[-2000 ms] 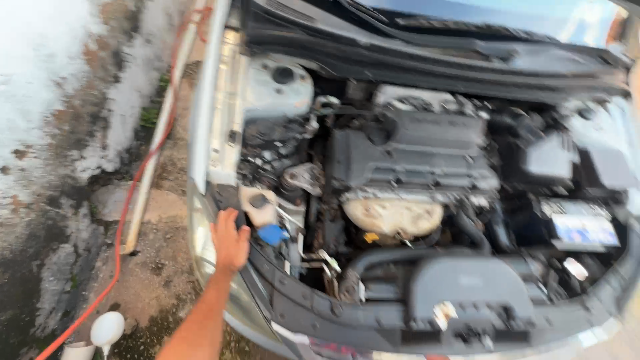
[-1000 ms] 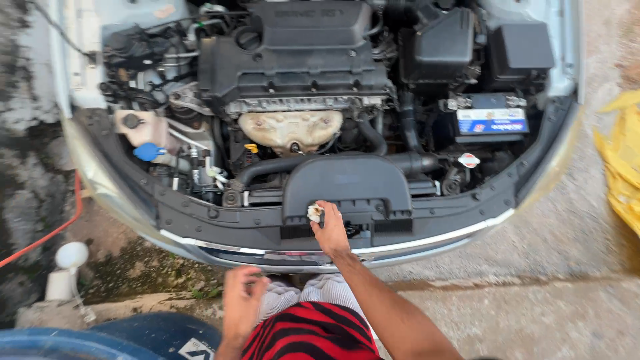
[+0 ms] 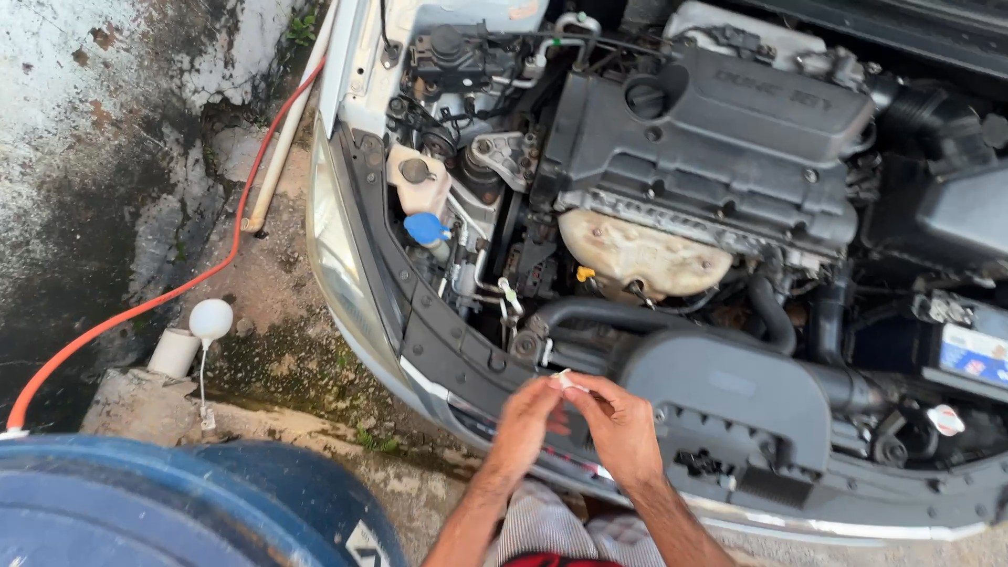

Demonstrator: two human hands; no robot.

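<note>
Above the front edge of a car's engine bay, my left hand (image 3: 526,429) and my right hand (image 3: 618,425) meet at the fingertips. Between them they pinch a small crumpled whitish piece (image 3: 568,381), perhaps paper or cloth; its exact kind is unclear. Just beyond my fingers runs a black hose (image 3: 598,311). The black air intake cover (image 3: 724,386) lies to the right of my right hand. Farther back are the beige exhaust manifold heat shield (image 3: 642,252), a yellow dipstick handle (image 3: 585,274) and the black engine cover (image 3: 709,134). A blue reservoir cap (image 3: 426,228) stands at the left.
The battery (image 3: 972,350) is at the right. Left of the headlight (image 3: 346,260) lie an orange hose (image 3: 169,293), a pale pipe (image 3: 287,138) and a white float ball (image 3: 211,319) on a cord. A blue barrel (image 3: 197,504) fills the lower left, near a stained wall (image 3: 94,157).
My right hand held the whitish piece over the intake cover one second ago, with my left hand apart and lower. Now both hands meet at the piece. The view has shifted left.
</note>
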